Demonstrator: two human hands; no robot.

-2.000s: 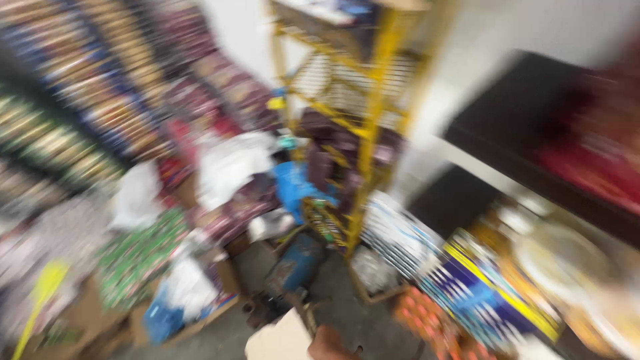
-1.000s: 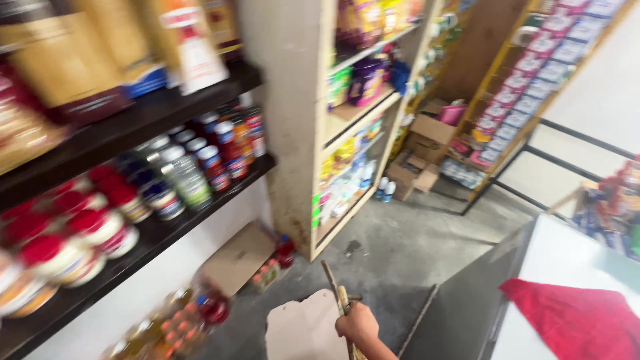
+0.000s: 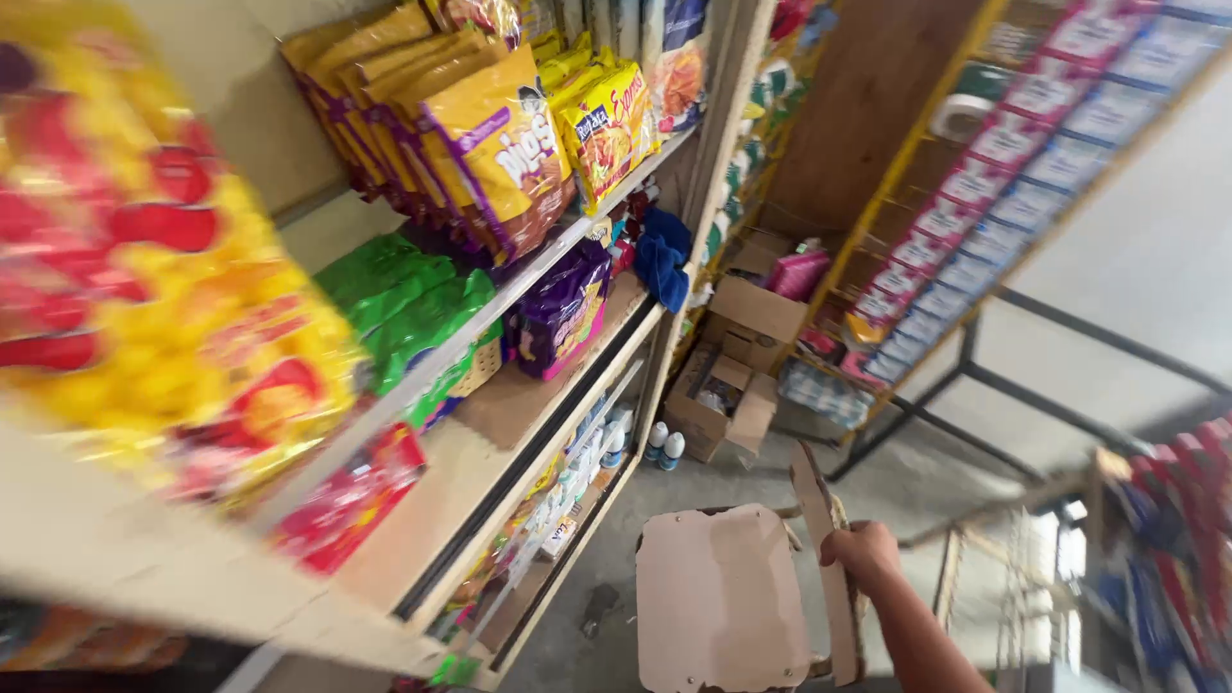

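My right hand (image 3: 863, 553) grips the upright backrest (image 3: 826, 558) of a small worn wooden chair, with its fingers closed over the board's edge. Left of the hand lies the chair's pale seat (image 3: 722, 597), with screws near its corners. The seat is above the grey concrete floor. My left hand is not in the view.
On the left, shelving holds yellow snack bags (image 3: 500, 144), green packs (image 3: 414, 298) and a purple pack (image 3: 563, 308). White bottles (image 3: 666, 445) and an open cardboard box (image 3: 722, 385) stand on the floor ahead. A black metal frame (image 3: 1001, 385) is at right.
The view has swung widely across the shop. The chair, held by my right hand, is beside the wooden shelving now; one second ago it was farther back, near the dark shelves.
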